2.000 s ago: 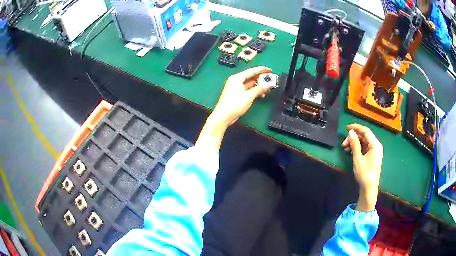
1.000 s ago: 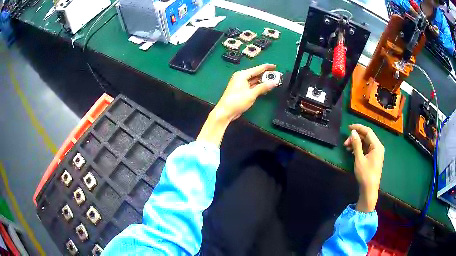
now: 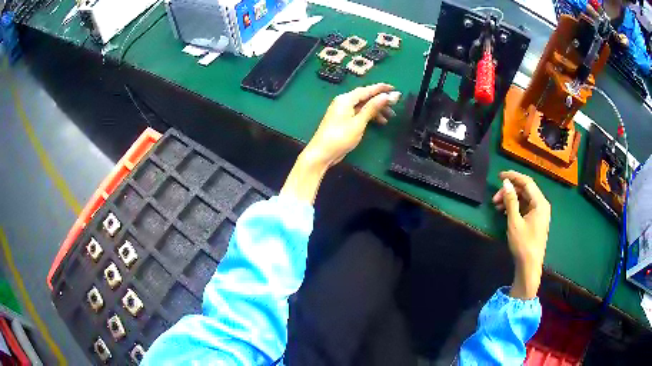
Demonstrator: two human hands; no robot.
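Observation:
My left hand (image 3: 347,125) is raised over the bench, left of the black press fixture (image 3: 437,175). Its fingers and thumb are close together with a small pale spot at the tips; I cannot tell whether this is a module or a fingernail. My right hand (image 3: 527,218) is at the bench's front edge, right of the fixture, loosely curled, with nothing visible in it. A silver-white square piece (image 3: 452,128) shows low in the fixture, above the coppery nest (image 3: 445,149). The red handle (image 3: 485,80) hangs at the top of the fixture.
Several tan and black modules (image 3: 359,65) lie beside a black slab (image 3: 280,64). The black foam tray (image 3: 154,232) with pale modules is at lower left. The orange press fixture (image 3: 543,136) and a small black-and-orange fixture (image 3: 606,175) stand right. A red tray (image 3: 557,343) shows at lower right.
The round-centred module seen at my left fingertips is no longer clearly visible. My left fingers have turned and drawn closer together. My right hand has barely moved.

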